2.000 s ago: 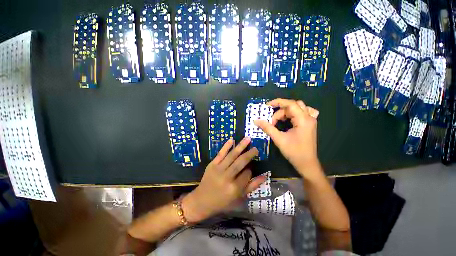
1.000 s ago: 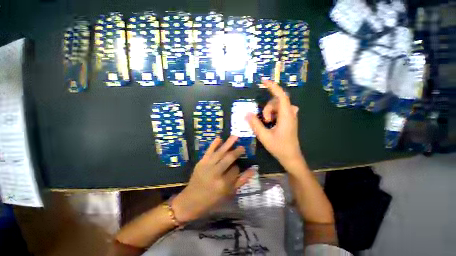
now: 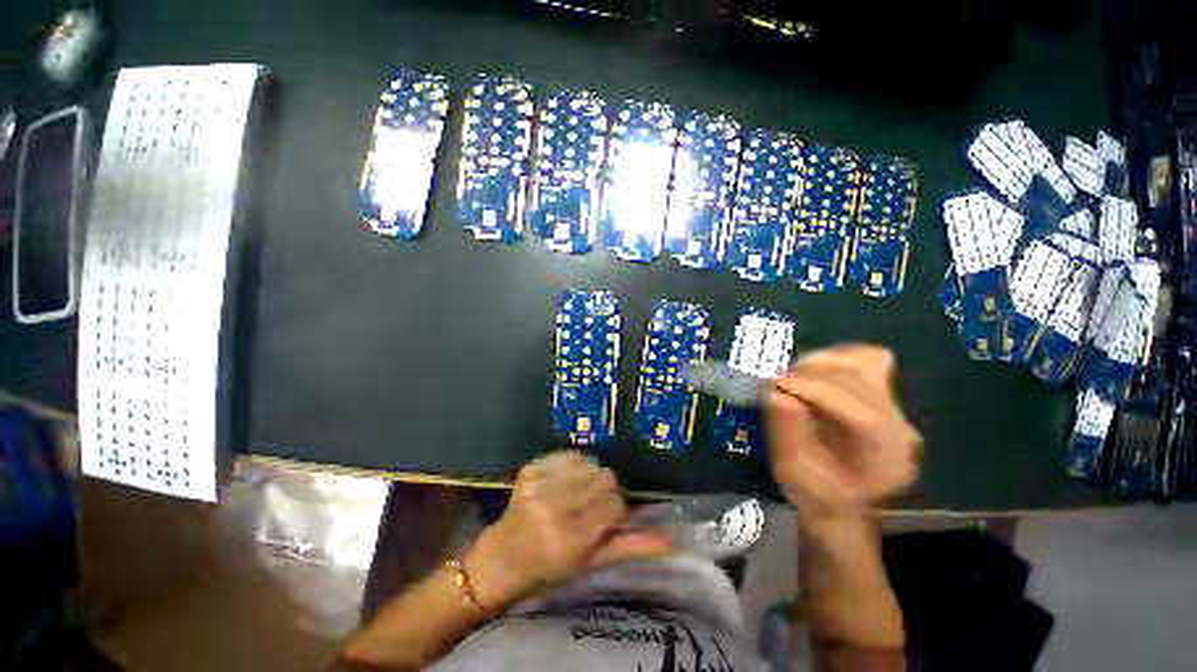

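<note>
Three blue circuit boards stand in a near row; the left (image 3: 586, 374) and middle (image 3: 667, 394) ones are bare. The right one carries a white dome sheet (image 3: 761, 344) on its upper part. My right hand (image 3: 847, 427), blurred, pinches a small pale dome sheet (image 3: 726, 382) at its fingertips, over the space between the middle and right boards. My left hand (image 3: 565, 519), also blurred, is at the bench edge below the left board, fingers curled. Beside it, clear release liner with white dome sheets (image 3: 739, 525) lies near my lap; whether the hand grips it is unclear.
A back row of bare boards (image 3: 495, 158) spans the bench. A stack of dome sheet strips (image 3: 164, 276) lies left, beside a white-edged phone (image 3: 50, 217). Finished boards (image 3: 1050, 282) are heaped right, near black trays (image 3: 1175, 263). Clear plastic (image 3: 315, 525) shows below the edge.
The view has shifted left. My right hand has come away from the right board's dome sheet and now holds a pale piece. My left hand has drawn back from the boards towards my lap.
</note>
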